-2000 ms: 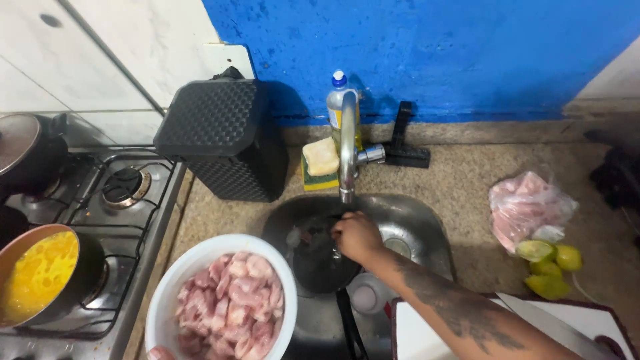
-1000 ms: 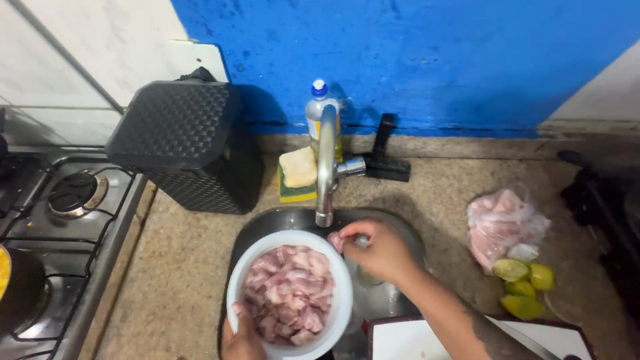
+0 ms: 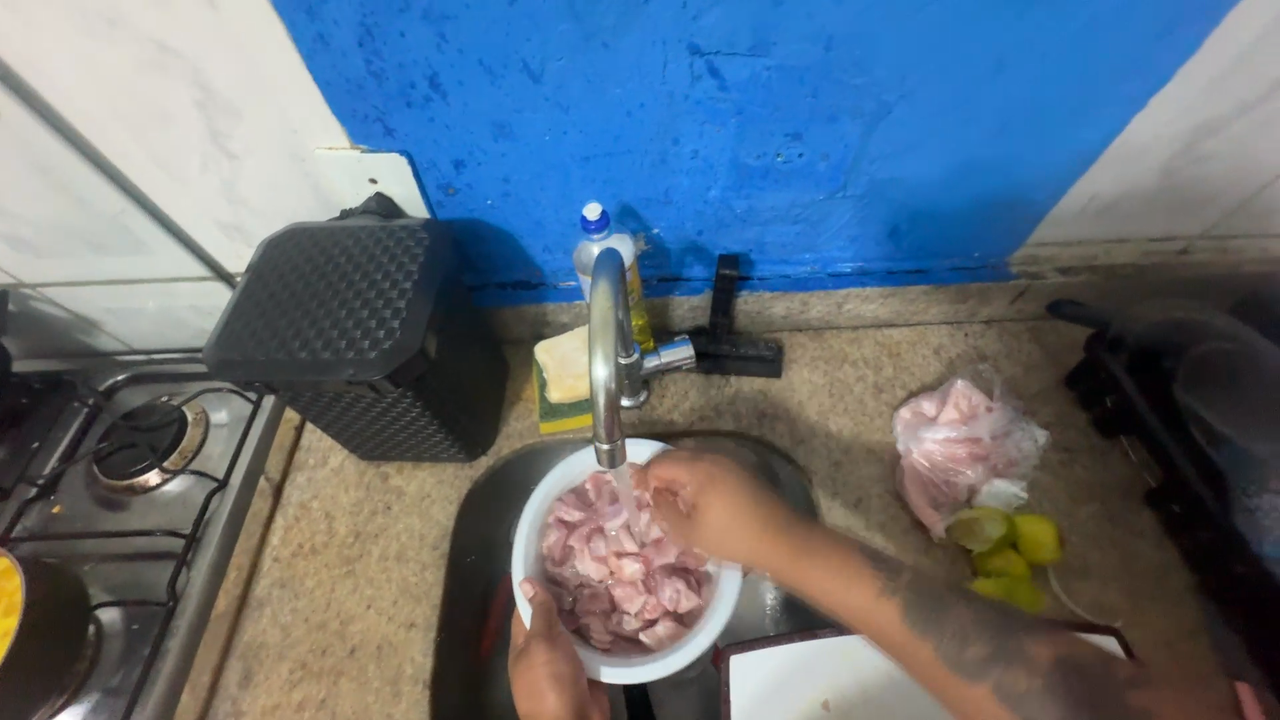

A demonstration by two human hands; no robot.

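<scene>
A white round bowl [image 3: 527, 540] full of cut raw meat pieces [image 3: 625, 570] is over the metal sink, under the spout of the chrome faucet [image 3: 606, 350]. Water runs from the spout onto the meat. My left hand [image 3: 552, 655] grips the bowl's lower left rim, thumb on top. At the bowl's upper right edge is my right hand [image 3: 705, 505], fingers curled down by the meat; whether they hold a piece cannot be told. Part of the sink [image 3: 470, 560] is hidden beneath the bowl.
Behind the sink stand a soap bar [image 3: 563, 365] on a sponge [image 3: 563, 415], a detergent bottle [image 3: 605, 240] and a black squeegee-like tool [image 3: 738, 350]. A black bin [image 3: 350, 330] and stove [image 3: 150, 520] are left; bagged meat [image 3: 965, 445], lime pieces [image 3: 1005, 560] and a white board [image 3: 830, 680] right.
The bowl has moved from left of the sink to under the faucet, with my left hand on its rim. My right hand has come up from inside the sink to the bowl. Water now falls on the meat.
</scene>
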